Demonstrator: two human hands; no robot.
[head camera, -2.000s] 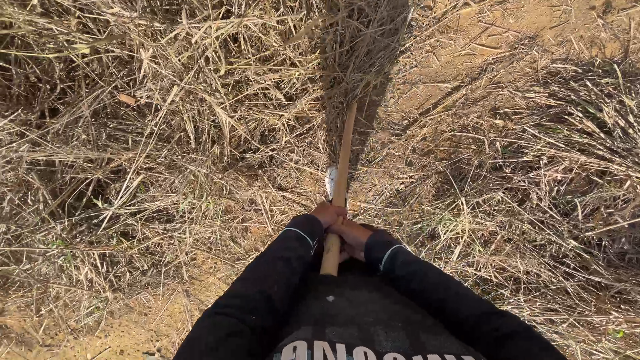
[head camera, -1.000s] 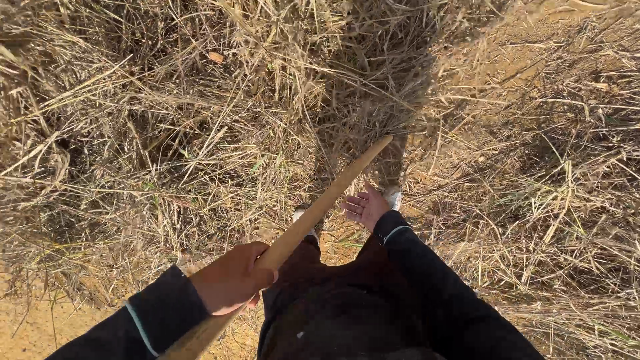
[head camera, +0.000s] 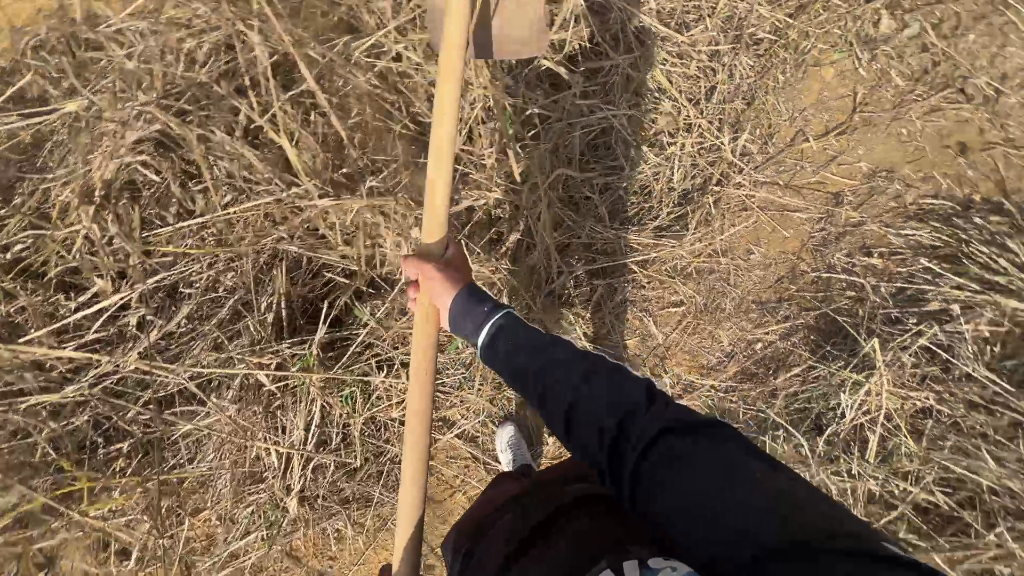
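A long wooden handle (head camera: 416, 384) runs from the bottom edge to the top of the head view. Near its upper end is the flat, brownish blade (head camera: 510, 30) of what looks like a hoe, partly cut off by the frame. My right hand (head camera: 438, 280) is closed around the middle of the handle, its dark sleeve reaching in from the lower right. Of my left hand (head camera: 386, 570), only a dark sliver seems to show beside the handle at the bottom edge; its grip is hidden. Dry grass (head camera: 264, 200) lies under and around the tool.
A white shoe (head camera: 513, 446) is on the ground below my right forearm. Bare sandy soil (head camera: 904, 136) shows at the upper right. Denser dry grass (head camera: 920, 320) stands at the right. A long shadow (head camera: 616, 160) falls across the grass ahead.
My right hand, open and off the handle one second ago, is now around it. The handle has swung more upright, and the blade has come into view at the top. My left hand has dropped mostly out of view.
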